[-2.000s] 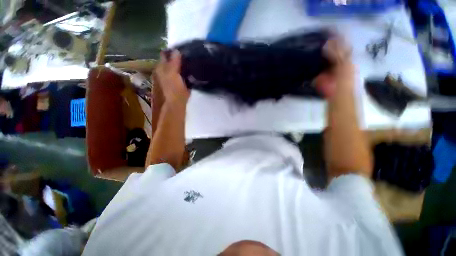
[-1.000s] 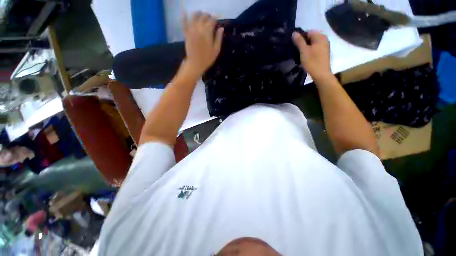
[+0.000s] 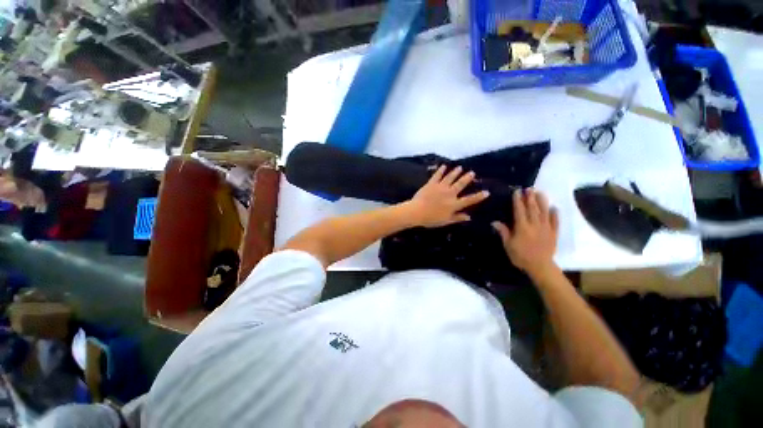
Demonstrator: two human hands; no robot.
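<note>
A dark printed garment piece [image 3: 448,247] lies over the right part of the dark padded sleeve board [image 3: 351,173] and hangs down toward my body. One corner of it spreads out on the table behind the board. My left hand [image 3: 445,197] lies on the cloth over the board with the fingers spread. My right hand [image 3: 530,229] lies flat on the right end of the cloth. The steam iron [image 3: 617,216] rests on the table's right side, apart from both hands.
A blue board [image 3: 371,90] lies behind the sleeve board. A blue basket [image 3: 555,75] with small items, scissors [image 3: 598,136] and a thin stick [image 3: 623,104] are farther back. An open carton [image 3: 186,242] stands at left. Printed cloth [image 3: 669,338] lies on cardboard [image 3: 697,280] at lower right.
The view has shifted to show more of the table. The hands have gone from pulling the cloth's upper edge to lying on it, and my left hand is nearer my right.
</note>
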